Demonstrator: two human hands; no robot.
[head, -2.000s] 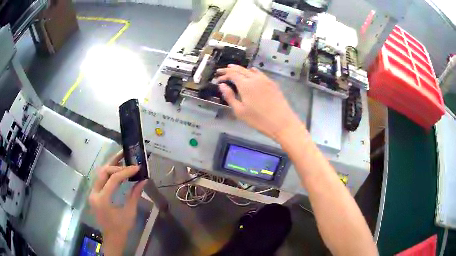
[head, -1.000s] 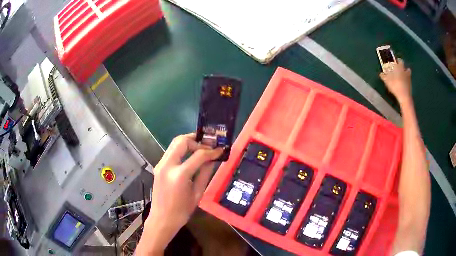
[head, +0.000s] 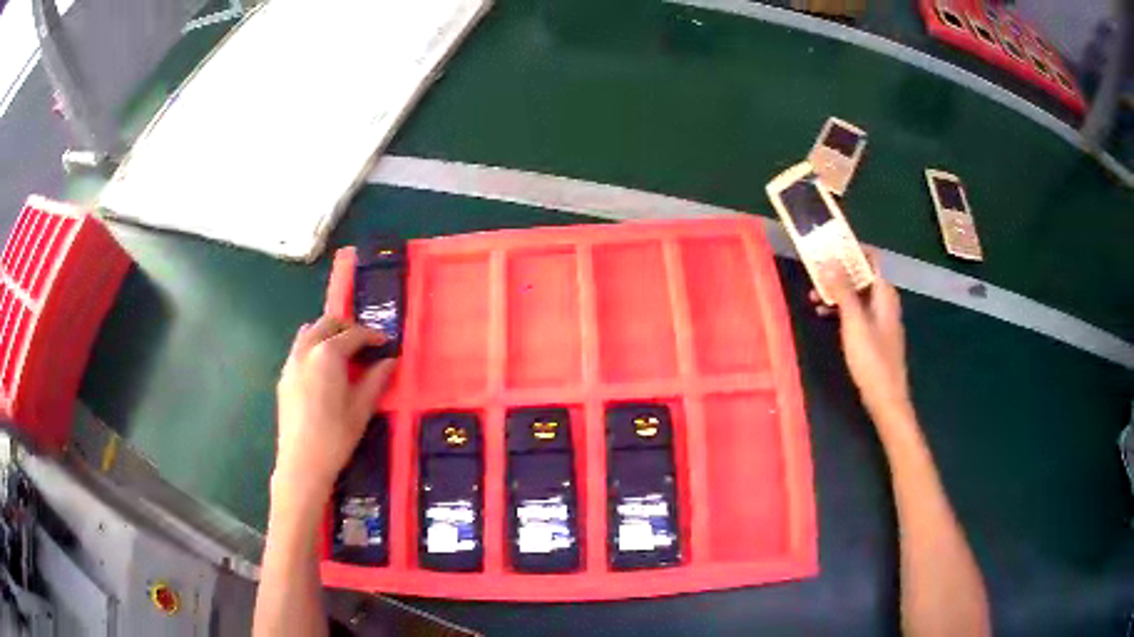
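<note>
A red phone tray (head: pixel 806 498) lies in front of me on the green belt. Several black-backed handsets, such as one near the middle (head: pixel 541 488), lie in its near row with gold spots at the top. My left hand (head: pixel 326 373) holds a black-backed handset (head: pixel 379 289) at the tray's far-left pocket; I cannot tell if it is fully seated. My right hand (head: pixel 858 326) holds a gold-faced phone (head: pixel 821 230), screen up, just beyond the tray's right edge. The fingertips under that phone are partly hidden.
Two gold phones lie on the belt, one beyond my right hand (head: pixel 842 143) and one farther right (head: pixel 955 215). A white board (head: pixel 292 106) lies at the upper left. A red tray stack (head: pixel 62 311) stands at the left. Another loaded red tray (head: pixel 1007 50) shows at the upper right.
My view has turned from the machine to the belt. My left hand has brought its handset to the tray's far-left pocket. My right hand now holds a gold phone closer to the tray.
</note>
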